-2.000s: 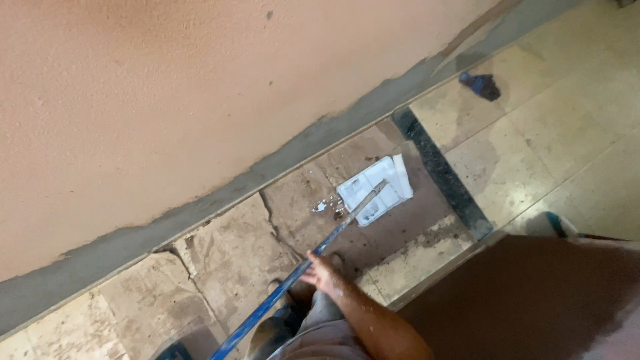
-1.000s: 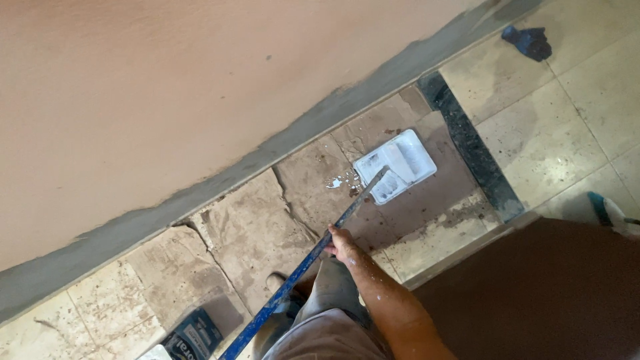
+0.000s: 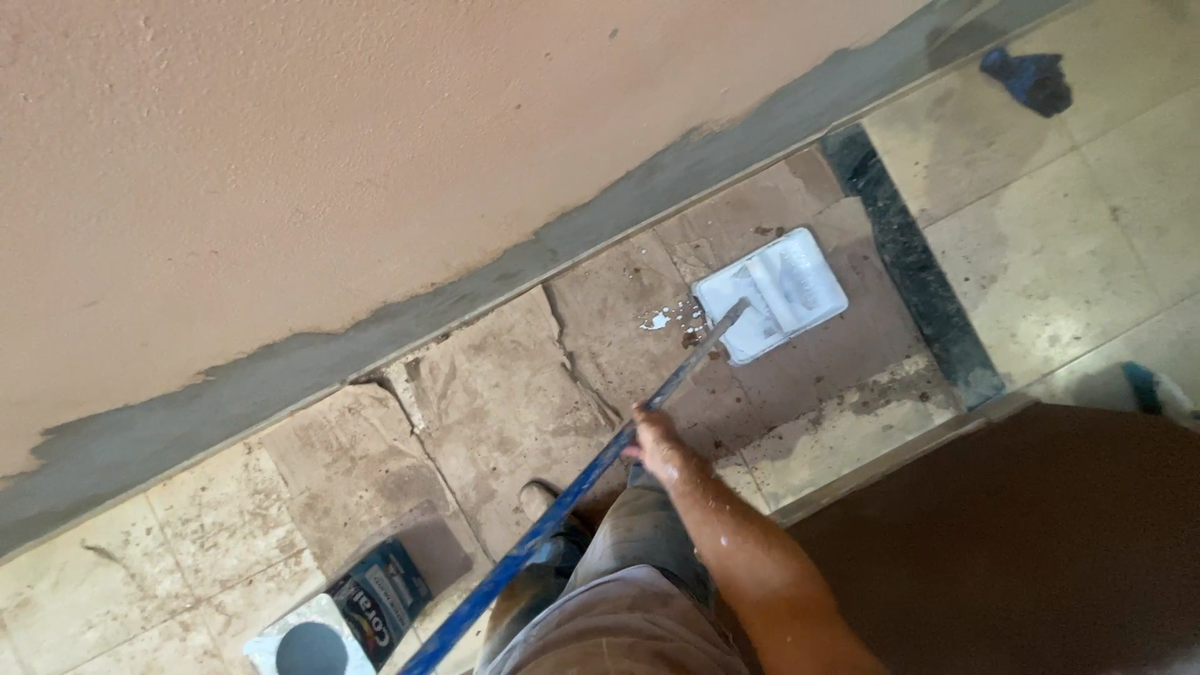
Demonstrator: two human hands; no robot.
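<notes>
My right hand (image 3: pixel 658 446), flecked with white paint, is closed around a long blue extension pole (image 3: pixel 534 544). The pole slants from the bottom edge up to the right. Its bare far end reaches over a white paint tray (image 3: pixel 817 314), where a paint roller (image 3: pixel 771 294) covered in white paint lies across the middle. White paint drops (image 3: pixel 660 321) are spattered on the brown paper beside the tray. My left hand is out of view.
A Coral paint container (image 3: pixel 384 591) stands at the lower left. Brown paper (image 3: pixel 497 412) covers floor tiles along the pinkish wall (image 3: pixel 281 169) with its grey lower band. A dark blue cloth-like thing (image 3: pixel 1029 81) lies upper right. A brown surface (image 3: pixel 1012 544) fills the lower right.
The view has shifted, bringing the paint container further into sight at the lower left. My right hand stays on the pole, whose far end remains over the tray.
</notes>
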